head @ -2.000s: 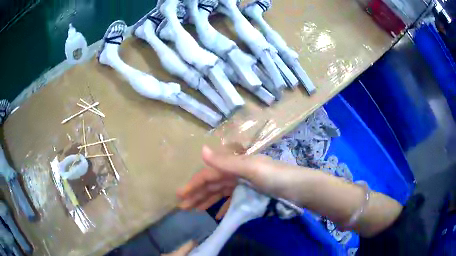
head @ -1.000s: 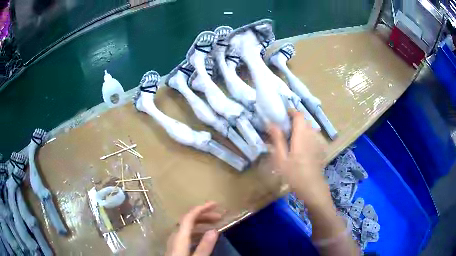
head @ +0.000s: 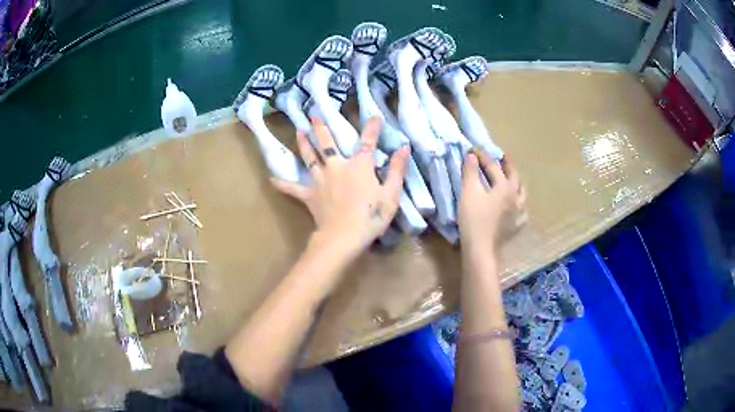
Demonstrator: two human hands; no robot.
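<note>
Several white skeleton lower legs (head: 419, 121) lie in a row on the brown table, feet toward the far edge and squared ends toward me. My left hand (head: 350, 189) lies spread, palm down, over the legs at the left of the row; its fingers touch them and hide parts of them. My right hand (head: 493, 197) has its fingers around the lower end of the rightmost leg, which it mostly hides. Both hands are bare.
More skeleton legs (head: 52, 269) lie at the far left. Glue cup (head: 141, 282), swabs (head: 196, 278) and a squeeze bottle (head: 177, 109) are at left. A blue bin (head: 620, 322) with sole covers (head: 552, 298) is below right; a red box (head: 685, 111) is at far right.
The leg my right hand held has been laid in the row and that hand has moved to the rightmost leg. My left hand has come up from the near edge onto the legs.
</note>
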